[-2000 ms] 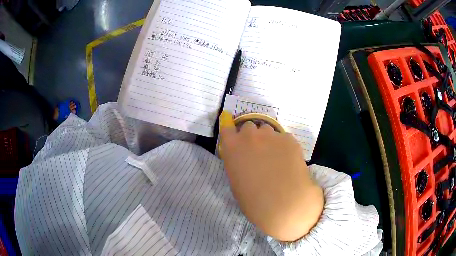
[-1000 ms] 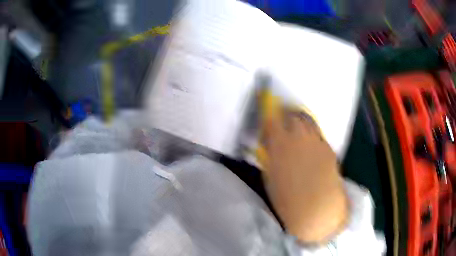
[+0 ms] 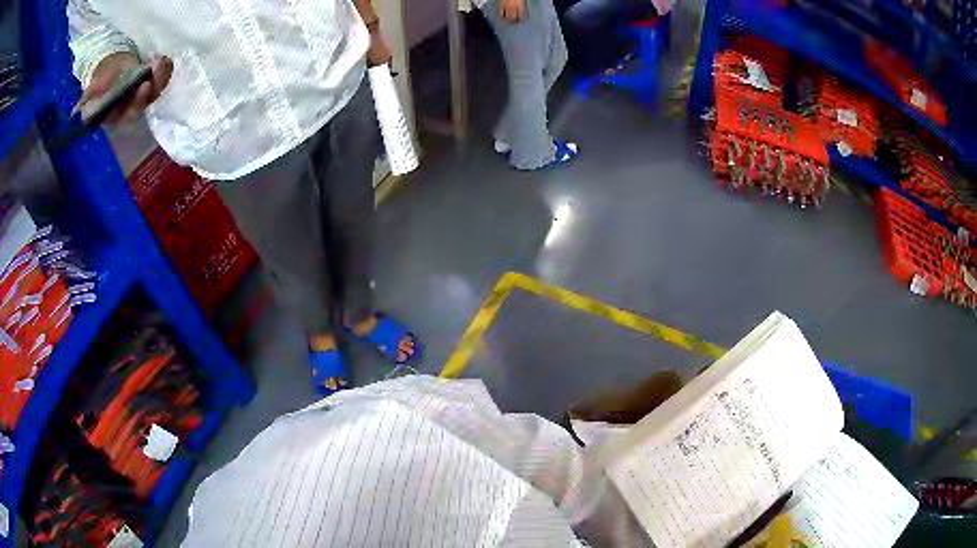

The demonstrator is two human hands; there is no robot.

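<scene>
The open notebook (image 3: 739, 434) lies tilted at the lower right, with lined pages and handwriting on the left page; the picture's bottom edge cuts it off. A dark strip runs along the page fold; I cannot tell if it is the pen. A small yellow piece, seemingly a finger cot of my right hand (image 3: 780, 531), shows at the bottom edge by the fold. The rest of that hand is out of the picture. My left hand is not visible.
A person (image 3: 246, 96) stands at the upper left holding a phone (image 3: 116, 94) and white paper (image 3: 392, 120). Another person's legs (image 3: 523, 80) are farther back. Blue racks with orange-red trays (image 3: 763, 128) stand on both sides. A brown box (image 3: 627, 398) and blue crate (image 3: 873, 398) sit beyond the notebook.
The view has swung up and left, so the notebook now shows lower right. My right hand has nearly left the picture, and the tape roll no longer shows clearly. People and racks have appeared.
</scene>
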